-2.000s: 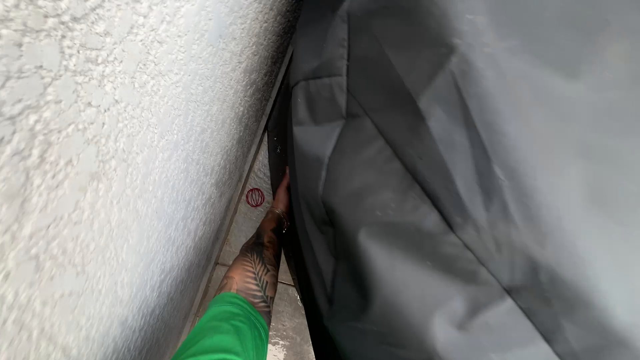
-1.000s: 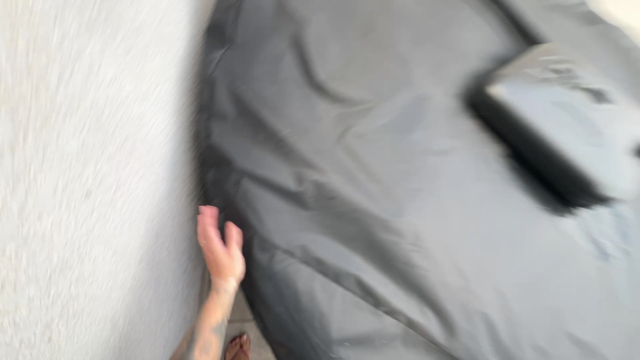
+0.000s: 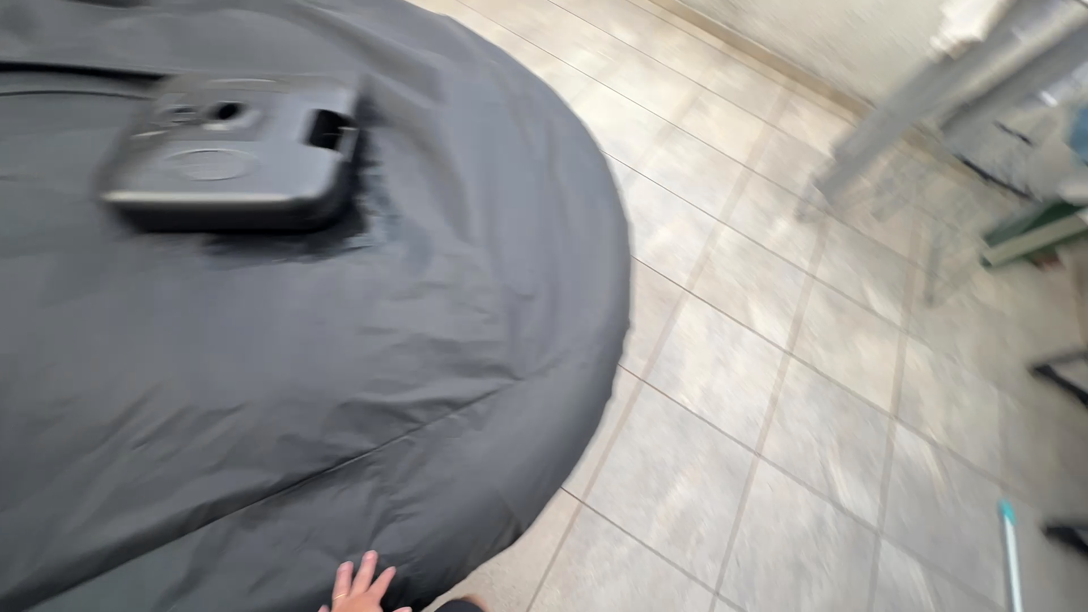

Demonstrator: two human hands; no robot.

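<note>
A large dark grey fabric cover [image 3: 476, 314] with a rounded edge fills the left and middle of the view, creased and seamed. On top of it sits a grey plastic block [image 3: 255, 161] with a round hole and a handle cut-out, like a parasol base weight; it is blurred. At the bottom edge, my left hand [image 3: 361, 588] has its fingers spread over the near part of the cover and grips nothing. Whether its palm touches the fabric is hard to tell. My right hand is out of view.
Light tiled floor [image 3: 731, 340] runs along the cover's right side. A pale wall [image 3: 850, 51] stands behind. Blurred grey metal legs [image 3: 901, 102] and a green object [image 3: 1033, 234] are at the upper right. A light stick with a turquoise tip [image 3: 1010, 544] is at the lower right.
The view has swung widely from the wall side to the floor side. My left hand, earlier down in the gap between the rough wall and the cover, is now over the cover.
</note>
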